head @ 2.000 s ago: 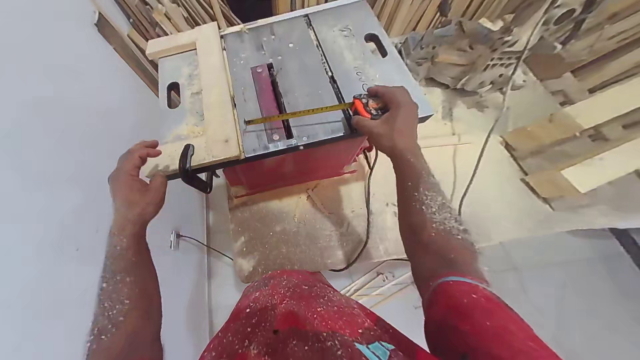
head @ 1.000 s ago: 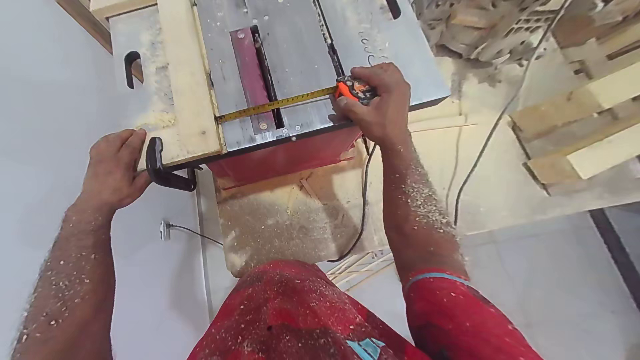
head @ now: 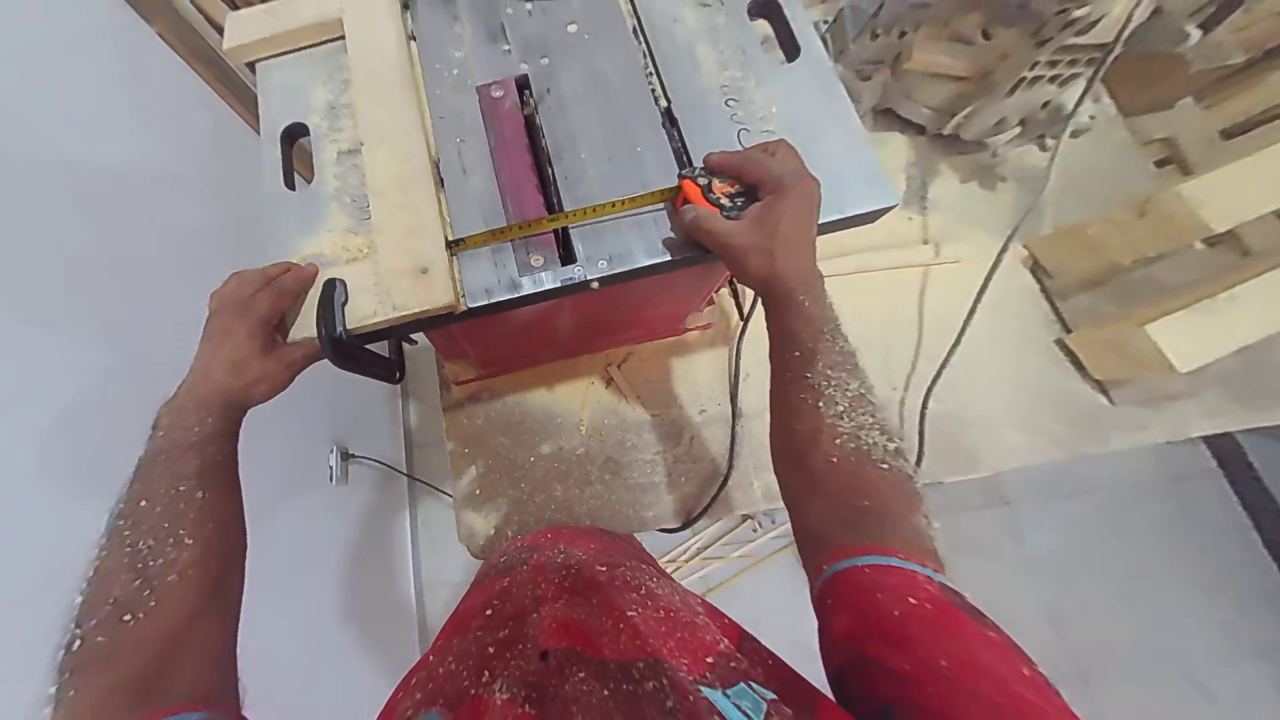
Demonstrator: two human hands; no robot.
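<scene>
My right hand (head: 765, 215) grips an orange and black tape measure (head: 712, 192). Its yellow blade (head: 580, 214) stretches left across the metal top of a table saw (head: 600, 110), over the red throat insert (head: 520, 180) and its slot, to the edge of a wooden board fence (head: 395, 170). A black clamp (head: 352, 335) grips the near end of that board at the table's edge. My left hand (head: 250, 335) rests at the table's near left corner beside the clamp, fingers apart, the thumb close to the clamp. Sawdust lies on the board and table.
Wood offcuts (head: 950, 60) are heaped at upper right, and wooden slats (head: 1170, 270) lie below them. A dark cable (head: 985, 290) crosses the pale surface on the right. Another cable (head: 735, 430) hangs by the red saw body (head: 580, 320). A white wall stands at left, with a plug (head: 339, 466).
The view has moved closer to the saw's near edge. My right hand still holds the tape measure with its blade stretched to the board. My left hand stays near the clamp.
</scene>
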